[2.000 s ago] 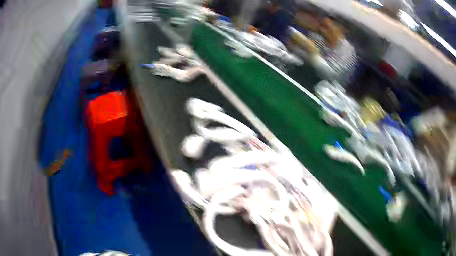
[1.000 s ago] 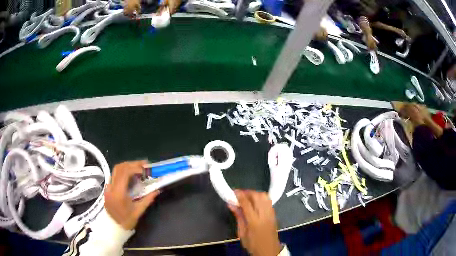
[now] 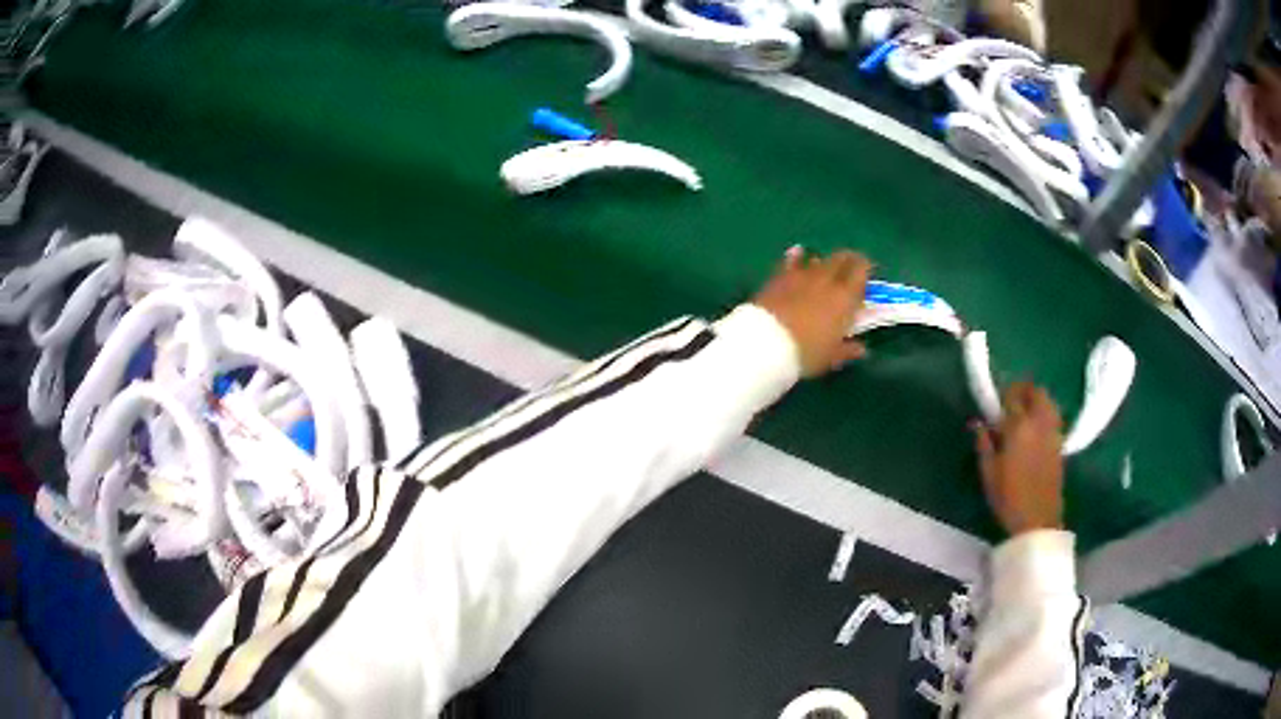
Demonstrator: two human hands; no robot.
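My left hand (image 3: 819,306) is over the green belt, fingers around one end of a white neckband unit (image 3: 930,323). A bright blue battery (image 3: 899,294) shows in its open housing just right of the fingers. My right hand (image 3: 1024,447) grips the curved middle of the same unit, near the belt's rail. The unit's far end (image 3: 1108,379) sticks out beyond the right hand. The parts under the fingers are hidden.
Green belt (image 3: 379,183) with a pale rail (image 3: 450,330). Another housing (image 3: 590,165) with a loose blue battery lies on it. A pile of units (image 3: 211,407) is at left, tape roll (image 3: 823,707) and liner scraps (image 3: 1124,684) at the bottom. A grey upright (image 3: 1194,541) stands right.
Both hands have moved forward from over the black bench to the green belt, carrying the unit with the blue battery. The view has turned left and tilted.
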